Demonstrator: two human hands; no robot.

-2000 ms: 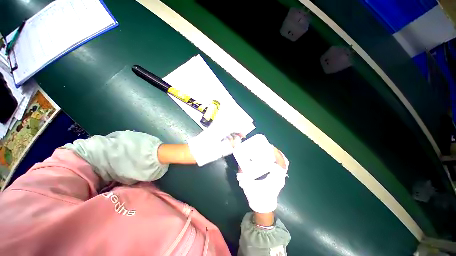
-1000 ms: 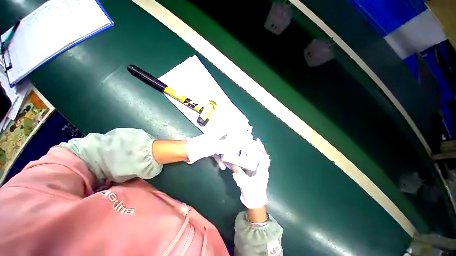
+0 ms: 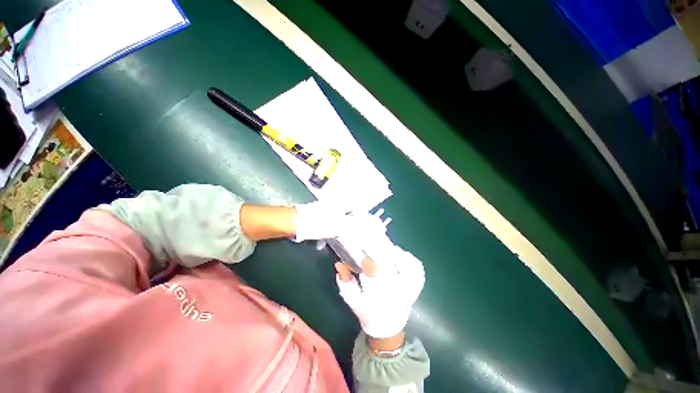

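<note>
My left hand [image 3: 326,221] and my right hand [image 3: 387,295], both in white gloves with partly bare fingertips, meet around a white plug-in unit [image 3: 370,236] above the green bench. Two short prongs stick out at its far side, towards the paper sheets. A grey side of the unit shows between the hands. The white unit blends into the gloves, so its outline and the left fingers are hard to tell. A hammer [image 3: 292,146] with a black grip and yellow shaft lies with its head on the paper sheets [image 3: 357,165].
A clipboard [image 3: 100,38] with a form and pen lies at the upper left. A dark phone [image 3: 9,138] lies on papers at the left edge. Beyond the cream line, the dark conveyor belt [image 3: 430,84] carries white units [image 3: 489,69]. Blue bins [image 3: 606,27] are at the upper right.
The unit has been turned between my hands; its broad white face showed earlier, and now its prongs and grey side show. Units on the belt have shifted slightly. The hammer still lies on the paper.
</note>
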